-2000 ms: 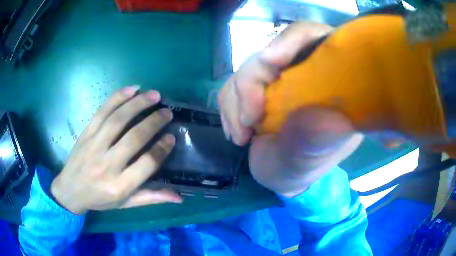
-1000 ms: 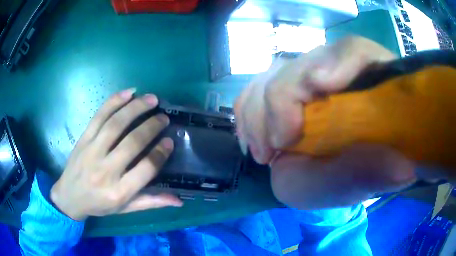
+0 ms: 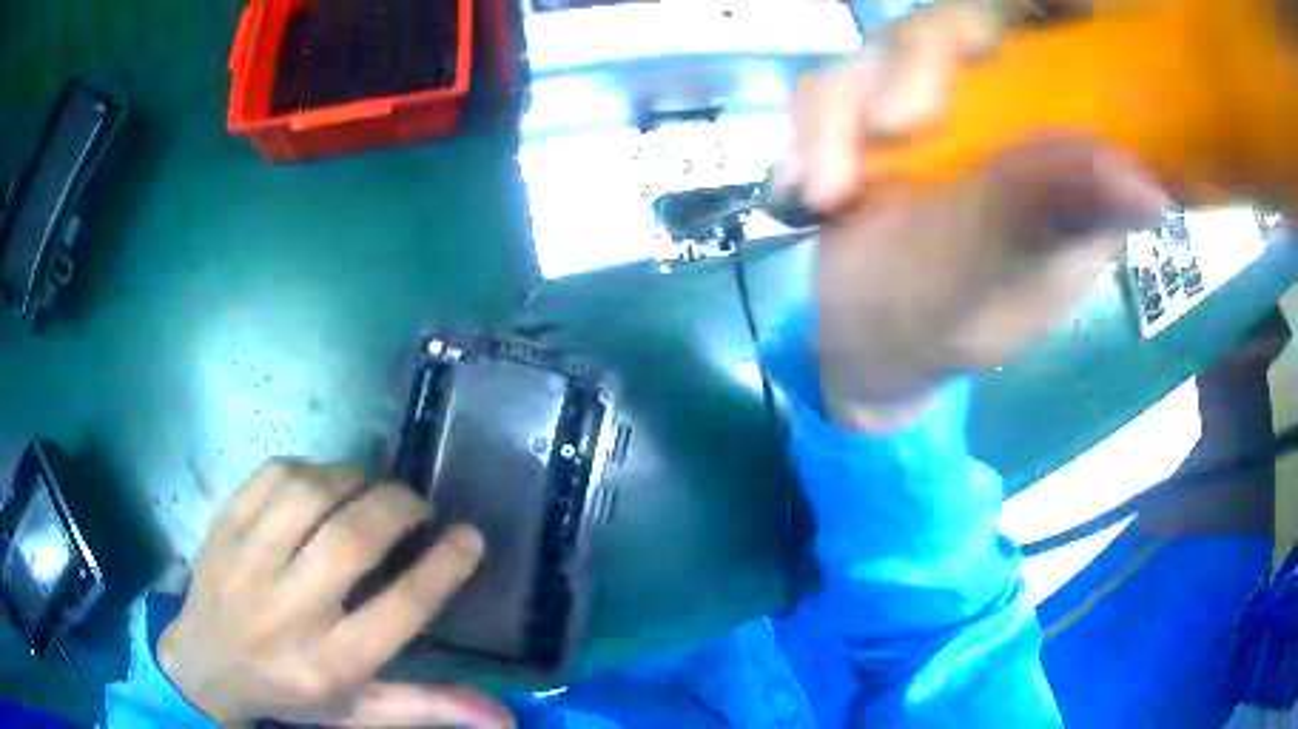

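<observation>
A black display housing [image 3: 498,499] with a smooth grey centre panel lies on the green mat, its long side pointing away from me. My left hand [image 3: 335,577] lies over its left edge, fingers bent, thumb near the front edge. My right hand [image 3: 954,214] is blurred and grips the orange electric screwdriver [image 3: 1053,107], raised at the upper right. The screwdriver's front end is at the white screw feeder [image 3: 598,150], near its front plate. I cannot tell whether the bit touches it or carries a screw.
An orange-red bin [image 3: 356,128] with dark contents stands at the back. A narrow black part [image 3: 64,200] lies at the far left, another black unit [image 3: 46,548] below it. A white sheet with black marks [image 3: 1203,271] is at the right. A dark cable [image 3: 755,321] runs in front of the feeder.
The housing has turned about a quarter turn under my left hand. My right hand has moved the screwdriver from the housing up to the feeder. The view has shifted, showing more of the bin.
</observation>
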